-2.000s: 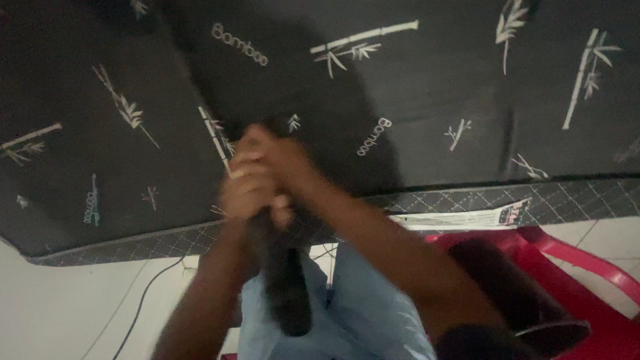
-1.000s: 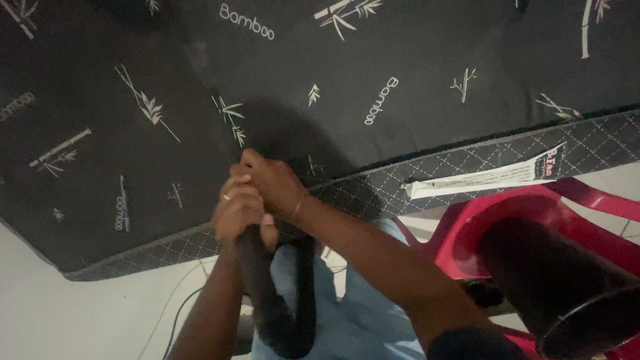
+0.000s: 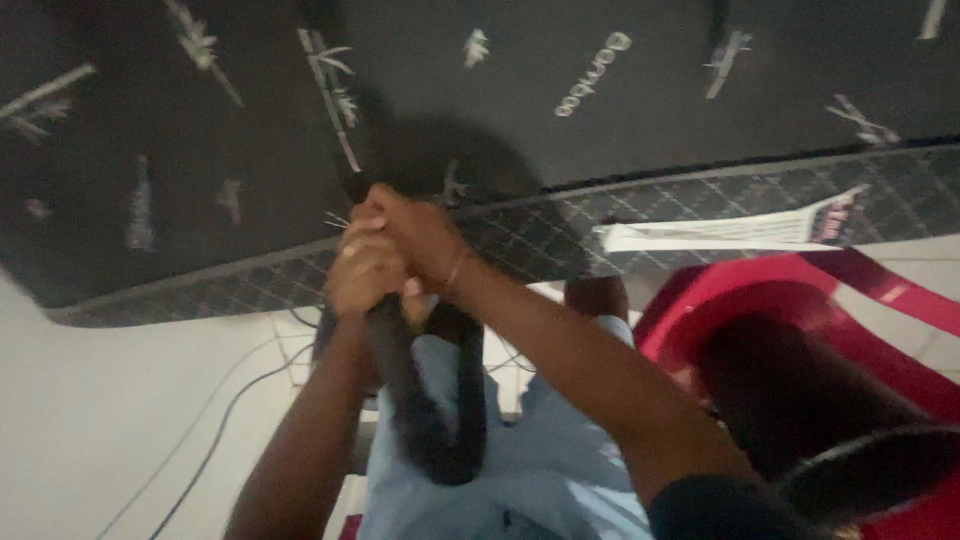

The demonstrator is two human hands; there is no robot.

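Note:
My left hand (image 3: pixel 371 270), with a ring on one finger, is closed around a dark, soft-looking tube or hose (image 3: pixel 397 367). Pressed against it, my right hand (image 3: pixel 416 236) grips the same thing from above. The dark length hangs below my hands and bends back in a U over my light blue trousers. Its upper end is hidden by my hands and the shadow. Both hands are at the near edge of a black mattress (image 3: pixel 450 97) with a printed bamboo pattern. Motion blur hides the finger details.
A red plastic chair (image 3: pixel 667 307) at the right holds a dark cylindrical container (image 3: pixel 810 390). A white label (image 3: pixel 720 232) with writing lies along the mattress's quilted side. Thin cables (image 3: pixel 217 427) run over the pale tiled floor (image 3: pixel 150 390) at the left.
My hands stay together on the dark tube. Its hanging loop has shifted and now shows as a clear U below them. The view has moved somewhat.

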